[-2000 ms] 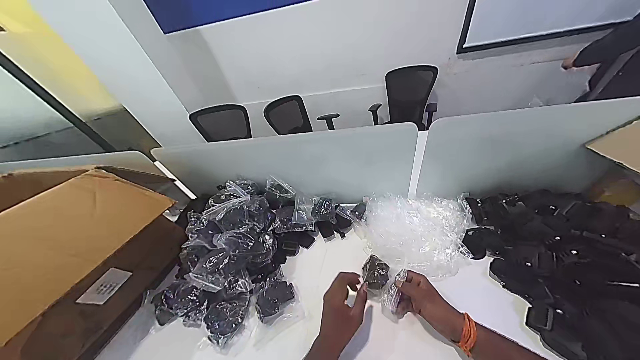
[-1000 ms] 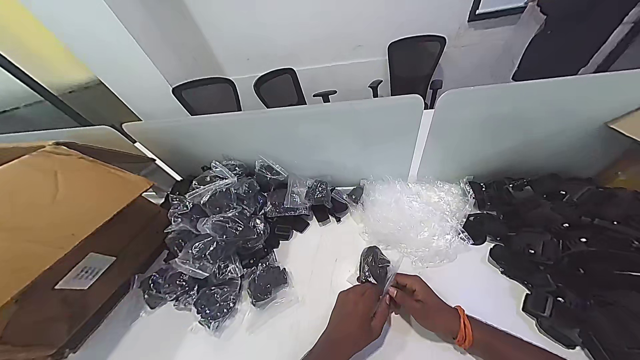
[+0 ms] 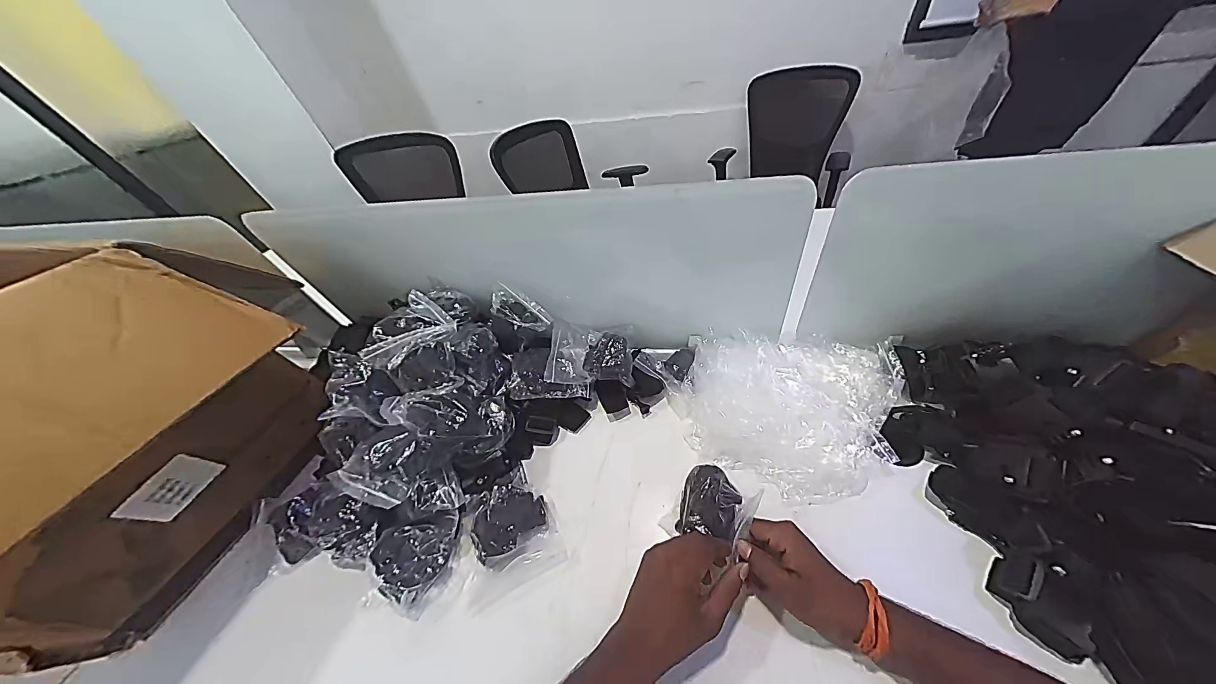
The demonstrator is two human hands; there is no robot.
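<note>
A clear plastic bag with a black item inside (image 3: 709, 502) is held above the white table, near its front edge. My left hand (image 3: 676, 591) grips the bag's lower part, and my right hand (image 3: 796, 581), with an orange cord at the wrist, pinches its edge beside the left fingertips. To the left lies a heap of bagged black items (image 3: 418, 427). Behind my hands is a pile of clear plastic bags (image 3: 788, 408). Many loose black items (image 3: 1073, 446) with straps or buckles are heaped at the right. What exactly the black items are, I cannot tell.
An open cardboard box (image 3: 133, 351) with a label stands at the left. Frosted partition panels (image 3: 551, 261) run along the table's back, with black mesh chairs (image 3: 798, 119) beyond them. A dark-clothed person (image 3: 1073, 76) is partly visible at the upper right. Another cardboard box edge shows at right.
Two seconds ago my hands were apart around the bagged item; they have come together at the bag. The person in the background has moved farther into view.
</note>
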